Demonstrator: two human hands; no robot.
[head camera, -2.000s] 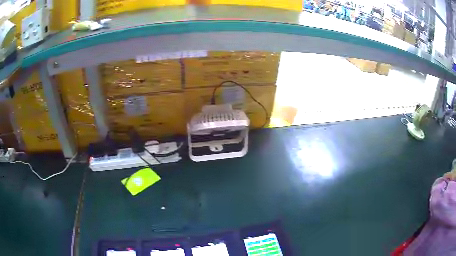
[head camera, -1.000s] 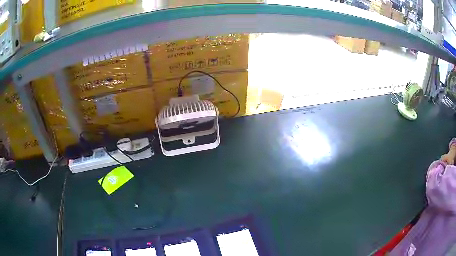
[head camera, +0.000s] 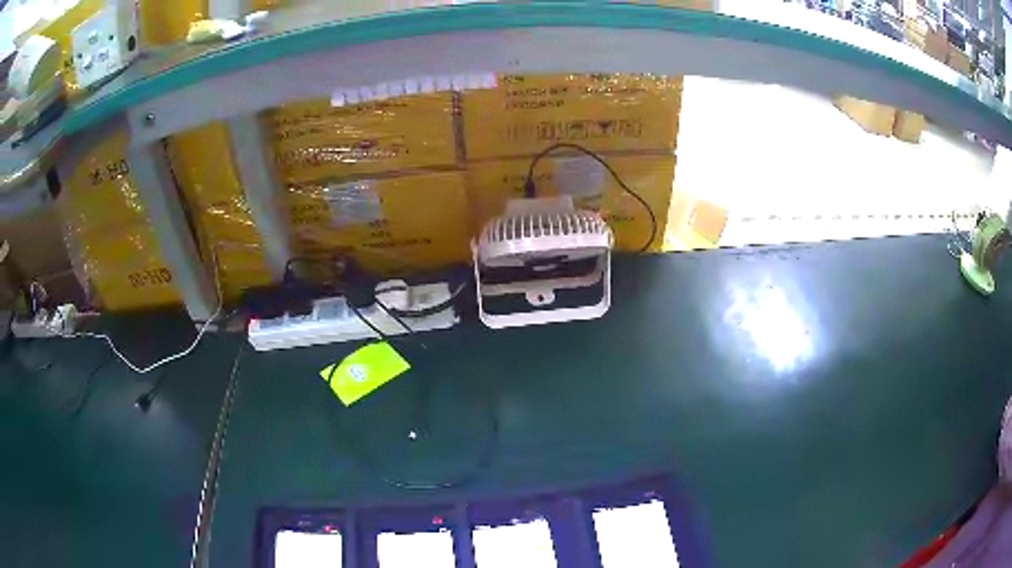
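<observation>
Several lit devices stand side by side at the bottom edge, cut off by it. The leftmost screen (head camera: 309, 549), the one beside it (head camera: 416, 549), another (head camera: 515, 544) and the rightmost (head camera: 635, 536) all glow white. Dark blue surrounds join them; whether these are phone frames or a tray I cannot tell. A yellow-green card (head camera: 366, 373) lies flat behind them, in front of a white power strip (head camera: 344, 324). Neither of my hands is in the picture.
A white ribbed unit on an open frame (head camera: 544, 257) stands on the dark green bench (head camera: 821, 444). Film-wrapped yellow cartons (head camera: 377, 211) are behind, under a green-edged shelf (head camera: 444, 33). A small green fan (head camera: 982, 253) and a person's pink sleeve (head camera: 993, 521) are at the right.
The view has swung left since one second ago, so bench things sit further right in it. The rightmost screen showed green rows two seconds ago and is now white.
</observation>
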